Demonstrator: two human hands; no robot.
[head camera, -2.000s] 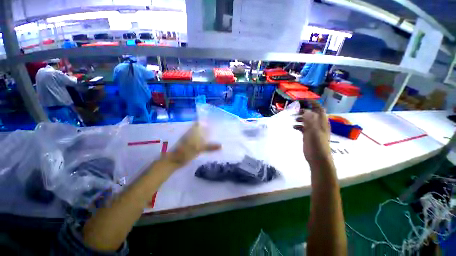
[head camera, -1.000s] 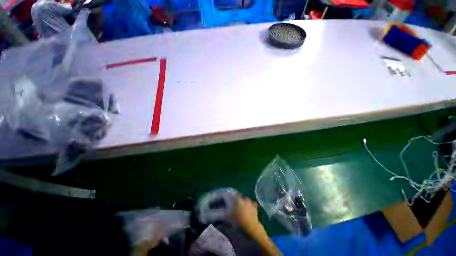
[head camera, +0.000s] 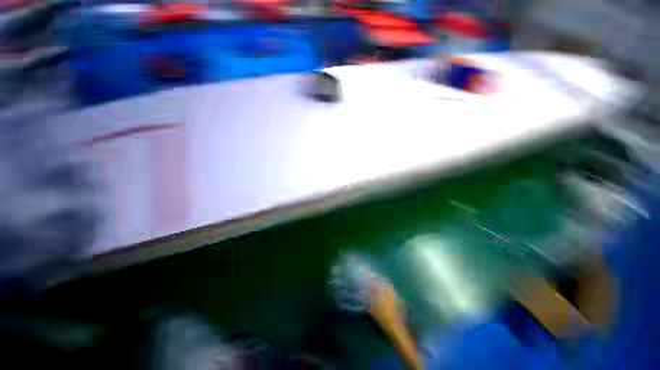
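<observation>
The whole frame is strongly blurred. My right hand (head camera: 383, 298) is low, right of the middle, beyond the bench's near edge. Its fingers appear closed on a clear plastic bag (head camera: 352, 280), whose contents I cannot make out. My left hand cannot be seen. A pale, see-through shape, probably another plastic bag (head camera: 187, 341), shows at the bottom left.
The long white bench (head camera: 268, 148) crosses the view. On it are a round black tray (head camera: 326, 87), a coloured bin (head camera: 467, 76), red tape (head camera: 134, 133) and blurred plastic bags (head camera: 43, 173) at left. A brown carton (head camera: 546, 303) and white cables (head camera: 597, 199) lie at right.
The view has swung, shifting the bench items left. My right hand has left the dark bundle near my body and is at the clear bag. My left hand has dropped out of sight.
</observation>
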